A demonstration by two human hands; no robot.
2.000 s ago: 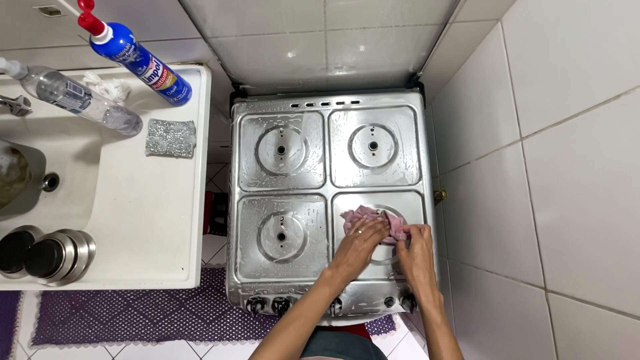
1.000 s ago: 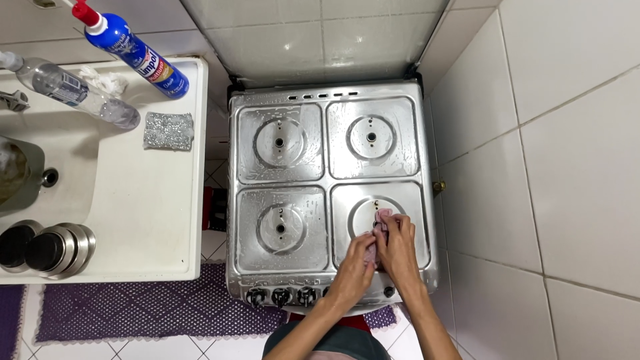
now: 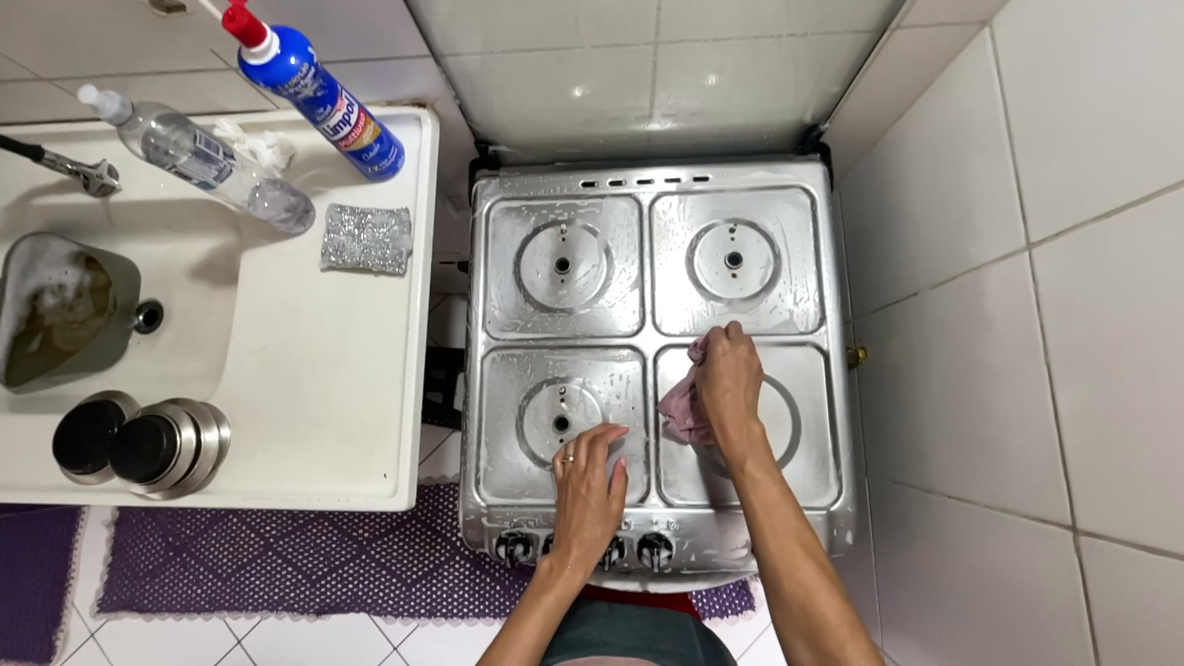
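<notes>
The stainless steel gas stovetop (image 3: 649,277) has four recessed burner wells with caps and grates off, and wet, soapy streaks. My right hand (image 3: 731,379) grips a pink cloth (image 3: 683,407) at the left side of the front right well. Over the lower part of the front left well is my left hand (image 3: 589,472), a ring on one finger, its fingers apart and holding nothing. Black control knobs (image 3: 655,550) line the stove's front edge; my left hand and wrist partly cover some of them.
Left of the stove, a white sink counter (image 3: 319,370) holds a blue cleaner bottle (image 3: 324,106), a clear spray bottle (image 3: 217,162), a silvery scouring sponge (image 3: 366,239) and stacked burner parts (image 3: 171,447). A tub (image 3: 65,310) sits in the basin. The tiled wall (image 3: 962,305) stands close on the right.
Both hands were together at the cloth over the front right well. My left hand has let go and moved left; my right hand keeps the cloth, now at that well's left side.
</notes>
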